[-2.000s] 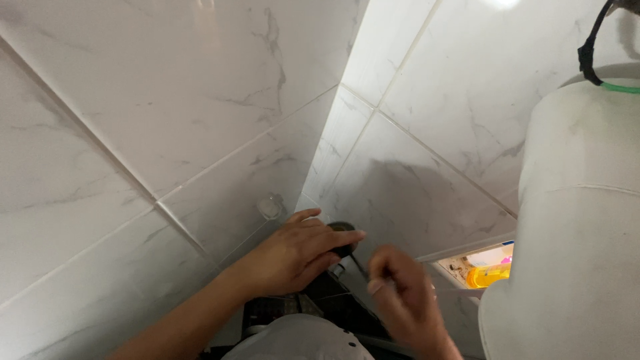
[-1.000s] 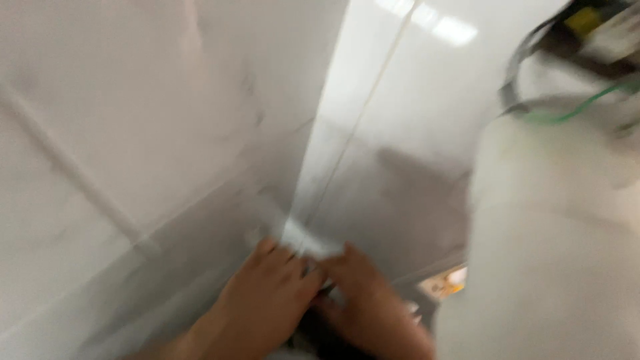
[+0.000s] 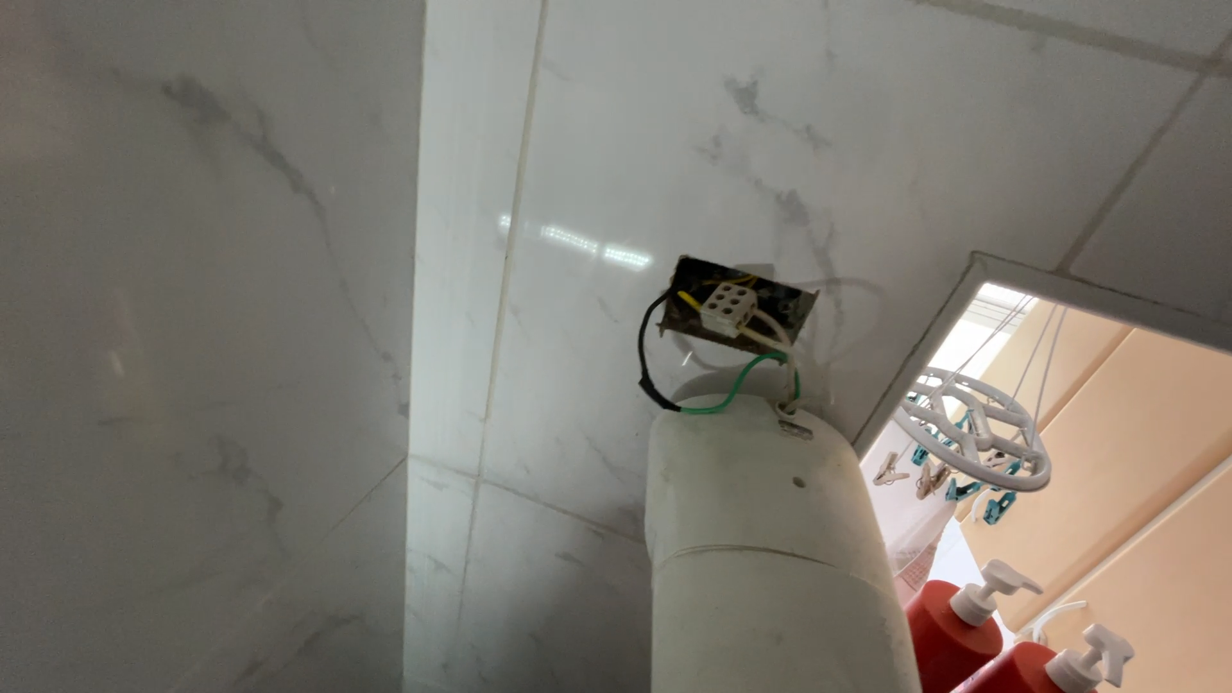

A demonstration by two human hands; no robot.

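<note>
Neither my left hand nor my right hand shows in the head view now. A recessed electrical box (image 3: 794,303) is set in the marble-look tiled wall, with a white terminal block (image 3: 729,308) hanging at its opening. Pale wires (image 3: 767,332) run from the block down to the top of a white rounded tank (image 3: 770,500). A black wire (image 3: 643,346) loops out of the box's left side and meets a green wire (image 3: 733,393) above the tank. A bit of yellow wire (image 3: 689,300) shows beside the block.
Right of the tank, a framed opening (image 3: 972,269) shows a round white clothespin hanger (image 3: 982,433) and red pump bottles (image 3: 953,635). A wall corner (image 3: 414,289) runs vertically at the left.
The view has swung up and right, toward the box and tank. Both hands, close together low in the frame one second ago, are out of view.
</note>
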